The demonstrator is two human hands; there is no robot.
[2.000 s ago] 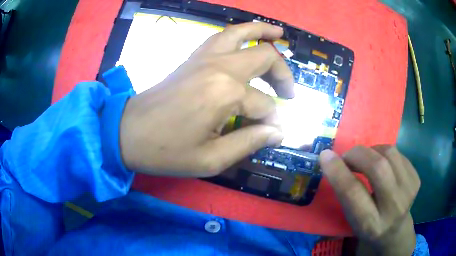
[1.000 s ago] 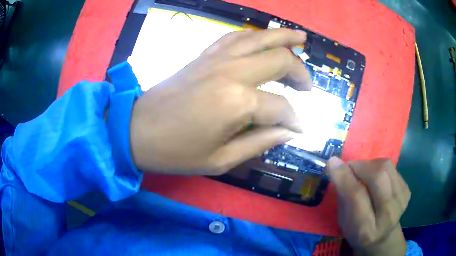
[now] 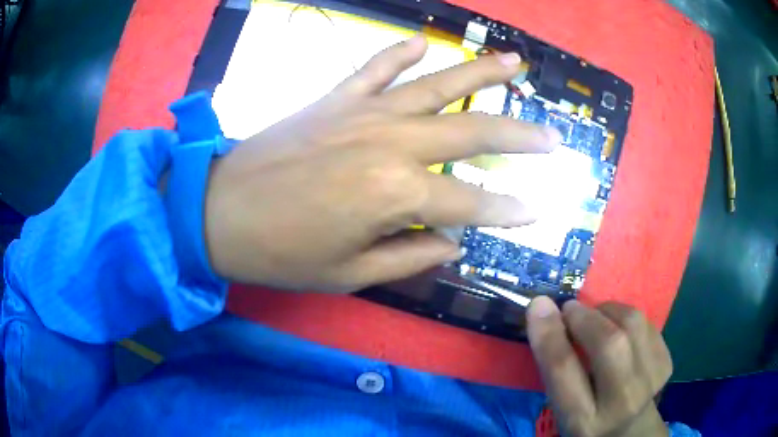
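The opened tablet [image 3: 401, 299] lies insides up, with the glaring white battery [image 3: 281, 68] at its left and the blue mainboard [image 3: 512, 256] at its right. A shield on the board [image 3: 563, 188] glares white. My left hand [image 3: 358, 179] lies over the tablet's middle, fingers spread, fingertips on or just above the board and shield; nothing shows in it. My right hand [image 3: 597, 358] is at the lower right corner, thumb and finger closed on thin metal tweezers [image 3: 503, 293], which point left along the board's lower edge. Their tip is hard to make out.
The red foam pad [image 3: 657, 171] lies under the tablet on the dark green bench [image 3: 742, 282]. A yellow pry stick [image 3: 726, 141] lies right of the pad. A dark object [image 3: 773, 90] shows at the far right edge. The blue smock [image 3: 299, 384] fills the bottom.
My left hand's fingers have spread from a curled pose and reach further right. My right hand and the tweezers have moved down and left to the board's lower edge.
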